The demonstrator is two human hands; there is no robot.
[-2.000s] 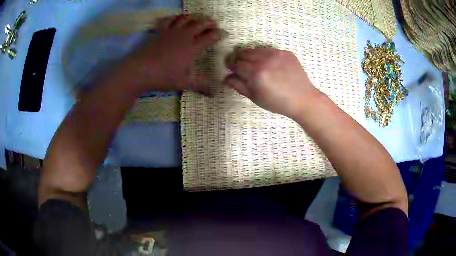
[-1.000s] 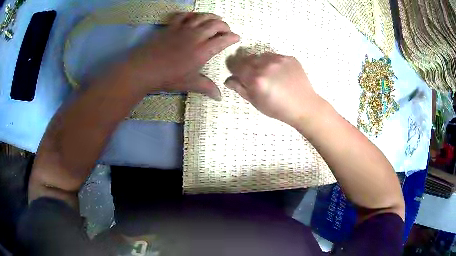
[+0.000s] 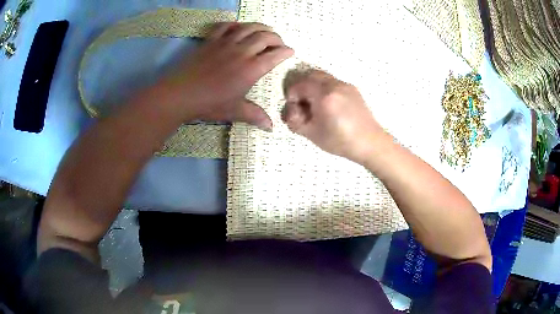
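Observation:
A cream woven tote bag body lies flat in front of me. Its pale woven handle loops out to the left, partly under my left forearm. My left hand rests on the bag's left edge, thumb and fingers spread apart, with nothing seen in it. My right hand is over the bag just right of it, fingers curled and blurred. Whether it holds a small piece cannot be told.
A gold hardware pile with blue bits lies right of the bag, beside clear plastic. Stacked woven bags stand at the upper right. A black phone and small metal bits lie at the left.
My left hand has opened wider than two seconds ago and stays at the bag's edge. My right hand's fingers have curled differently over the bag. The view has shifted slightly.

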